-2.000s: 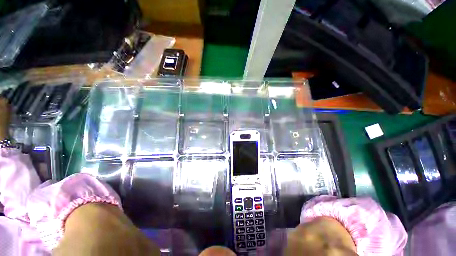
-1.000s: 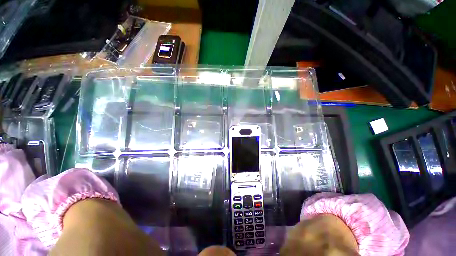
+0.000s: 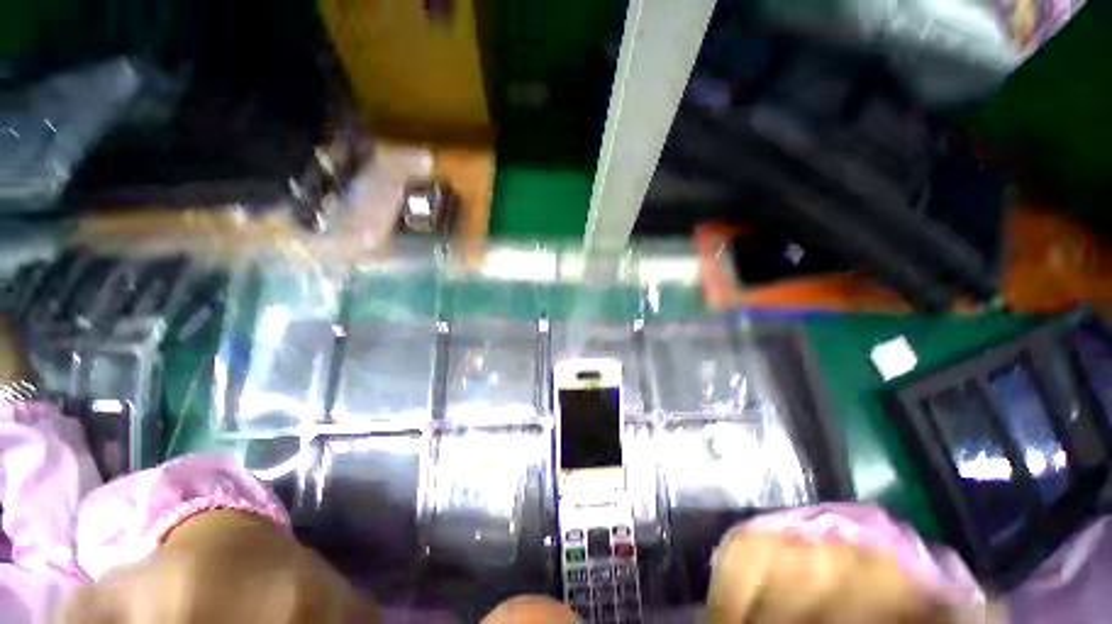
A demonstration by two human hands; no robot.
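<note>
An open flip phone (image 3: 591, 482), pale with a dark main display and dark keys, is upright in the picture over the clear blister tray (image 3: 378, 429). Its lower end is cut off by the bottom edge. My left hand (image 3: 220, 573) and my right hand (image 3: 817, 579) show only as blurred wrist parts in pink elastic cuffs, one on each side; their fingers are out of the picture. A rounded bit of skin shows at the bottom edge just left of the keypad; whose finger it is and what holds the phone cannot be told.
A black tray (image 3: 908, 421) with dark screens lies right, near a white slip (image 3: 894, 357). A closed phone (image 3: 426, 207) with a lit screen lies behind the clear tray. A pale metal upright (image 3: 646, 122) stands behind. Another person's pink sleeve (image 3: 37, 469) is at left.
The whole view has shifted, so the trays and phone appear lower, and the picture is blurrier. The open phone stays over the tray with its display dark.
</note>
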